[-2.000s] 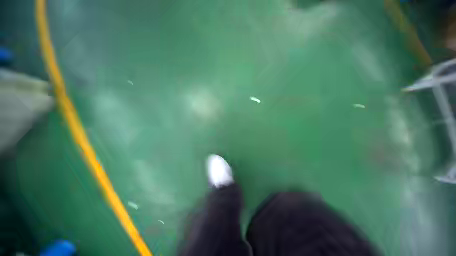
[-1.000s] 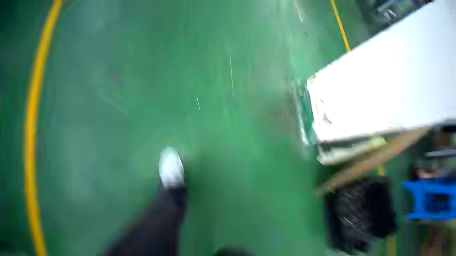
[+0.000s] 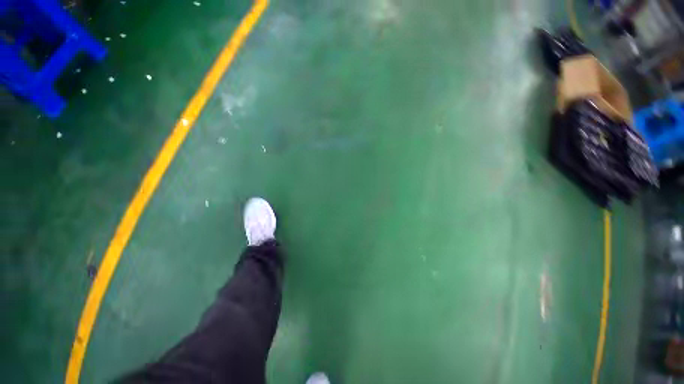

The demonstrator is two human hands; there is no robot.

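Note:
Neither of my hands is in the picture. Nearest in front of me is the glossy green floor (image 3: 390, 225). My leg in dark trousers (image 3: 232, 322) reaches in from the bottom, with a white shoe (image 3: 259, 221) on the floor. The tip of a second white shoe (image 3: 318, 379) shows at the bottom edge. Nothing held is visible.
A yellow line (image 3: 154, 176) curves along the left, another (image 3: 606, 292) runs at the right. A blue stool (image 3: 56, 56) stands upper left. At right are black ribbed crates or trays (image 3: 600, 150), an open brown carton (image 3: 581, 79) and a blue stool (image 3: 664, 127).
The view has moved over the floor. The large white surface at the right has left the picture; a blue stool has appeared upper left, and the black stack now shows higher at the right.

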